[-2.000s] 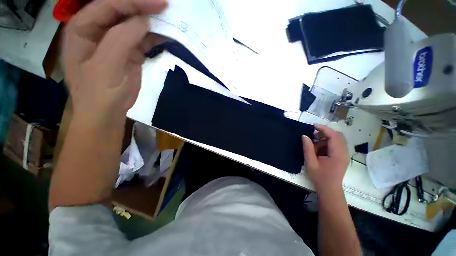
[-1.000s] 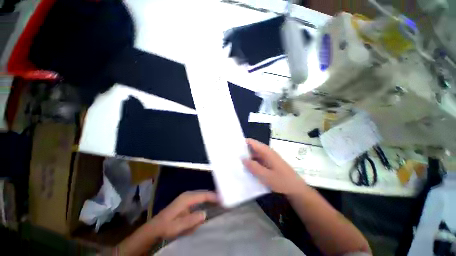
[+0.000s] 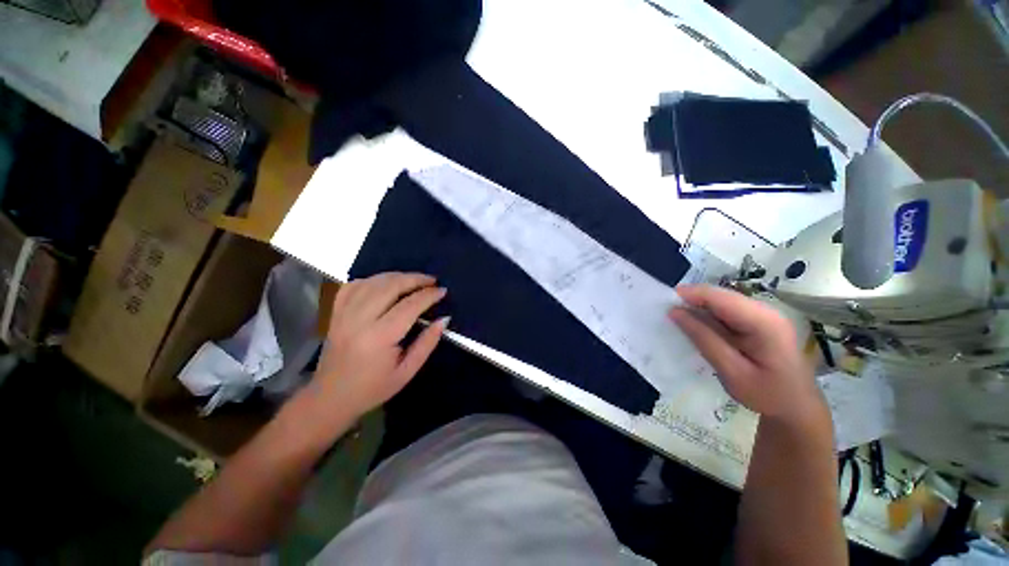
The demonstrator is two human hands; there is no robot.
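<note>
A black cut panel [image 3: 487, 293] lies along the table's front edge. The white paper pattern [image 3: 553, 260], with writing and drawn lines, lies slantwise, partly over that panel and beside another long black piece [image 3: 553, 160]. My right hand [image 3: 747, 343] pinches the pattern's right end between thumb and fingers. My left hand [image 3: 387, 332] is at the panel's lower left edge, with a small thin thing at its fingertips, too small to name.
The sewing machine [image 3: 885, 243] stands at the right, with a paper note [image 3: 857, 407] under its arm. Small black pieces [image 3: 747, 144] are stacked behind the needle area. A red basket [image 3: 227, 42] and bulky black cloth are at upper left, cardboard boxes [image 3: 149, 271] at lower left.
The paper pattern has gone from near my lap to lying slantwise on the table by the black panel. My left hand has moved up to the table's edge; my right hand keeps the paper's end.
</note>
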